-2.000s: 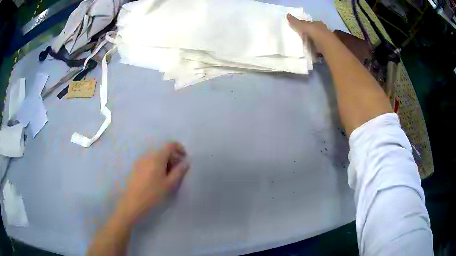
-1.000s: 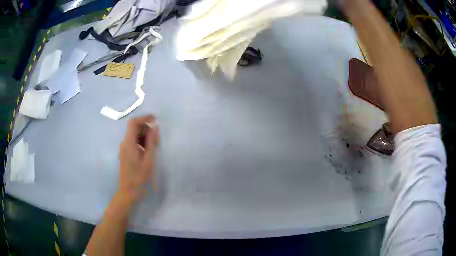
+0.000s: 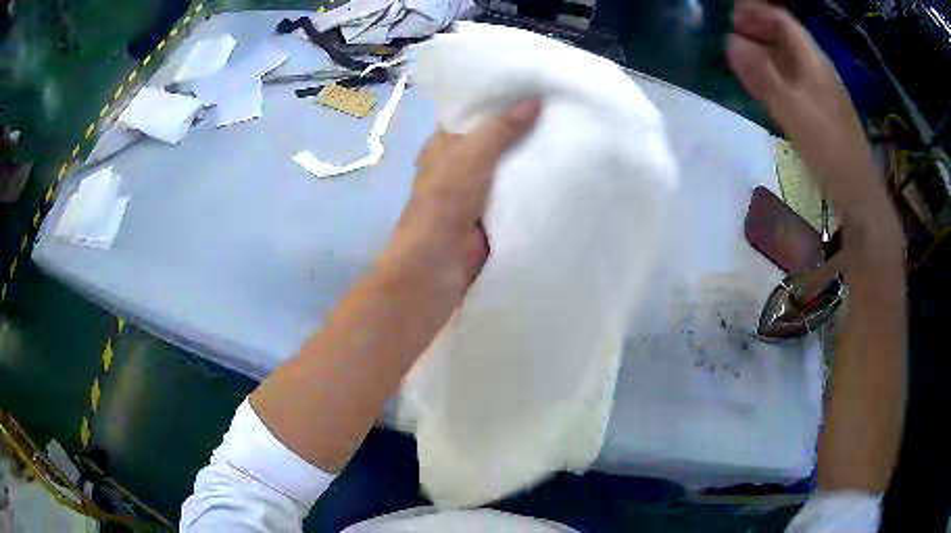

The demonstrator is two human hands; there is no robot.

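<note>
The cream fabric panels [image 3: 553, 260] form a thick, blurred, bent stack that rises over the middle of the table and hangs down past its near edge. My left hand [image 3: 469, 187] grips the stack at its left side, with the thumb on top; some fingers are hidden by the cloth. My right hand [image 3: 772, 52] is raised at the upper right, away from the cloth, with its fingers curled and blurred; it appears to hold nothing.
A steam iron [image 3: 801, 304] stands at the table's right end beside a reddish-brown pad [image 3: 784, 231]. A white strip [image 3: 349, 167], a tan card [image 3: 346, 100], dark and grey scraps [image 3: 386, 21] and small white pieces [image 3: 162, 112] lie at the left and far side of the table [image 3: 240, 250].
The stack has come off the far side of the table towards me and now hangs down. My left hand has taken hold of it. My right hand now shows apart from it.
</note>
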